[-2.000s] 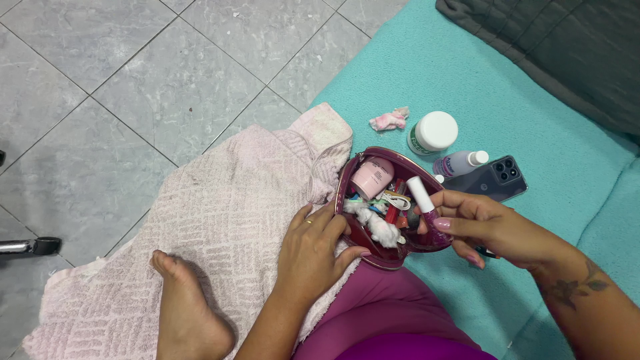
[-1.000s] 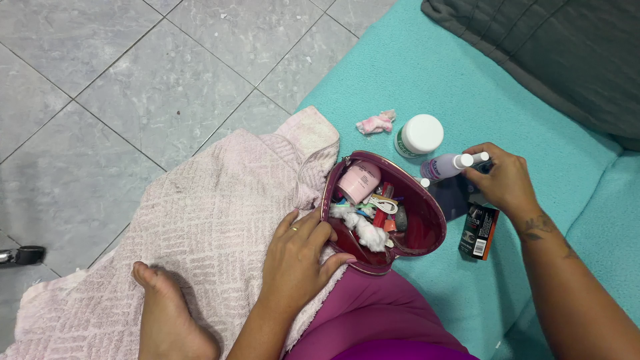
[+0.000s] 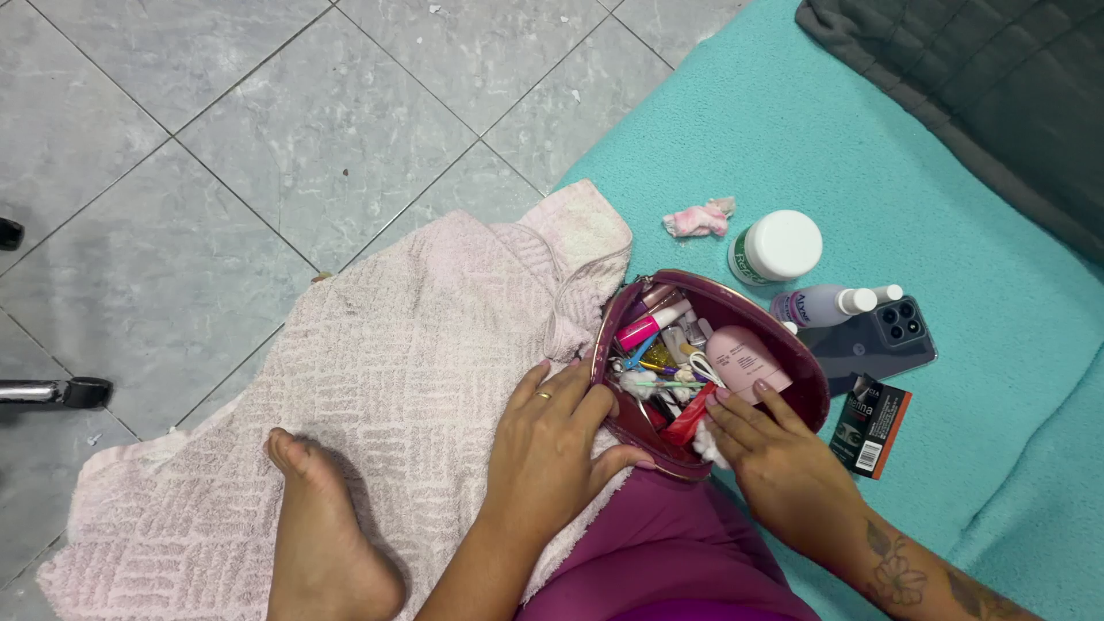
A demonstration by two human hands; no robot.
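A dark red zip pouch (image 3: pixel 798 366) lies unzipped beside my lap. My left hand (image 3: pixel 548 440) steadies its near left rim, thumb along the edge. My right hand (image 3: pixel 768 448) reaches into the pouch, fingertips on a pink oval container (image 3: pixel 743 362) and near a red packet (image 3: pixel 690 416). White cotton (image 3: pixel 709 444) shows beside the fingers. Also inside are a bright pink tube with a white cap (image 3: pixel 653 324), a blue clip-like item (image 3: pixel 639 354), a white looped cord (image 3: pixel 705 368) and several small bottles. Whether the right fingers grip anything cannot be told.
On the turquoise cover (image 3: pixel 862 155) are a crumpled pink-stained cotton piece (image 3: pixel 700 219), a white-lidded jar (image 3: pixel 783 246), a lilac bottle (image 3: pixel 815 306), a smartphone (image 3: pixel 888 341) and a black box (image 3: pixel 871 427). A light pink towel (image 3: pixel 405 345) lies under my foot (image 3: pixel 323 517).
My right hand has moved from the small bottles by the phone into the pouch. The pink oval container has shifted from the pouch's far left part to its right part. The left hand still holds the rim.
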